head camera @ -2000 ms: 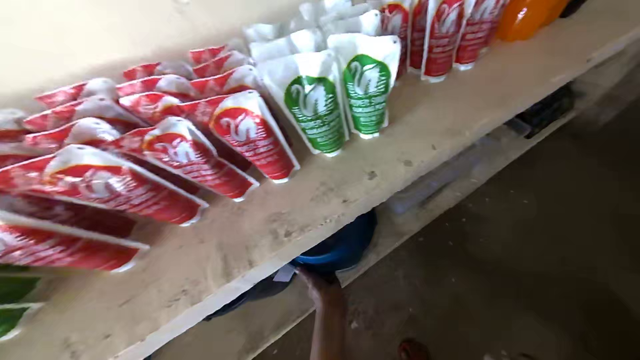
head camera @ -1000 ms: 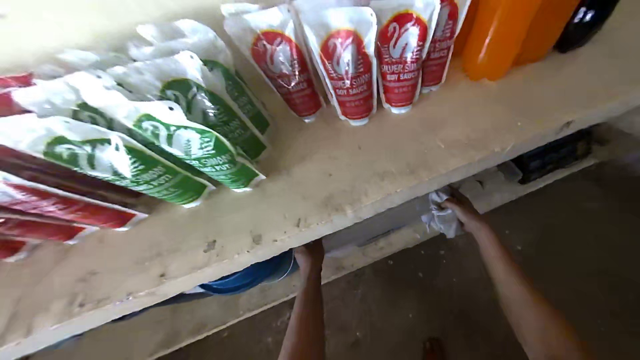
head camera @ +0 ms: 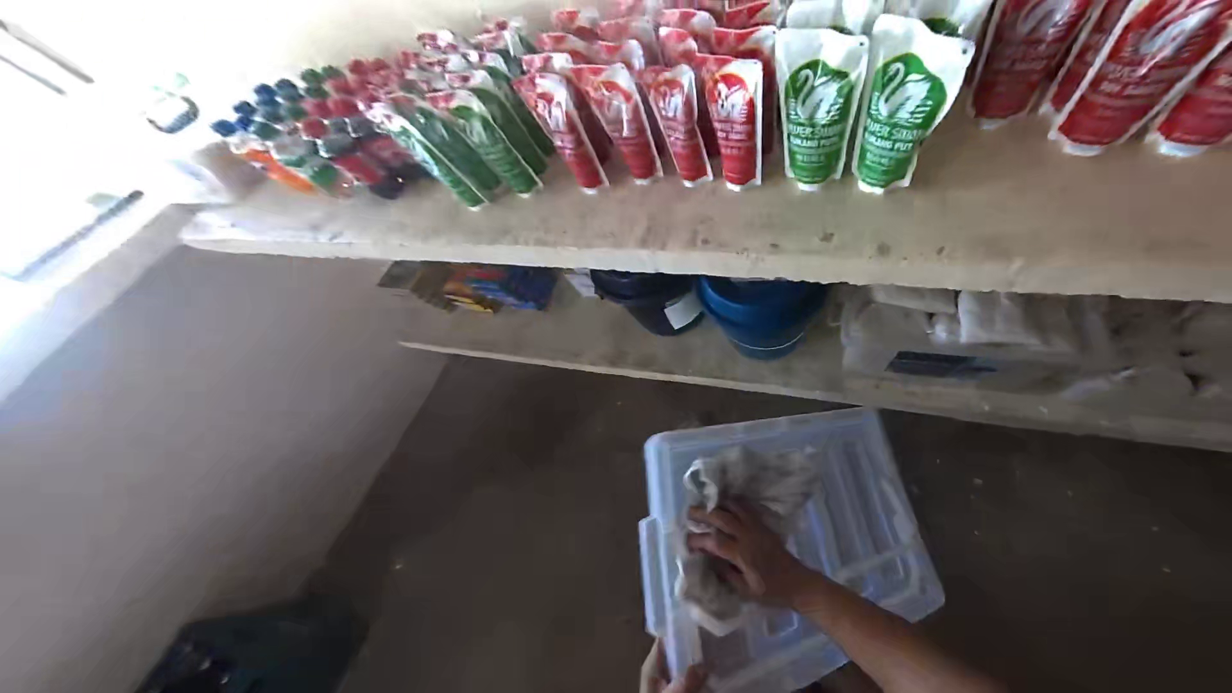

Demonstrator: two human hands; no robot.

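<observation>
A clear plastic lid [head camera: 857, 500], seemingly of a storage box, is tilted over the floor at the lower centre. My left hand [head camera: 669, 671] grips its near left corner, mostly cut off by the bottom of the view. Pressed on the lid's upper face is a crumpled greyish-white cloth [head camera: 760, 476], with my right hand [head camera: 746, 553] closed over it. Beyond them, on the lower shelf, a clear plastic box [head camera: 876, 337] with pale contents stands beside a blue bucket [head camera: 765, 313].
Red and green Silver Swan sauce pouches [head camera: 818, 106] line the upper concrete shelf [head camera: 674, 236]. Small bottles [head camera: 308, 125] stand at its far left. A dark bucket [head camera: 654, 298] and colourful packs [head camera: 500, 286] sit on the lower shelf. A dark object [head camera: 255, 650] lies at the lower left.
The view has swung widely. The plastic lid now shows in my left hand, which was by the blue bucket. My right hand has moved with the cloth from the lower shelf onto the lid.
</observation>
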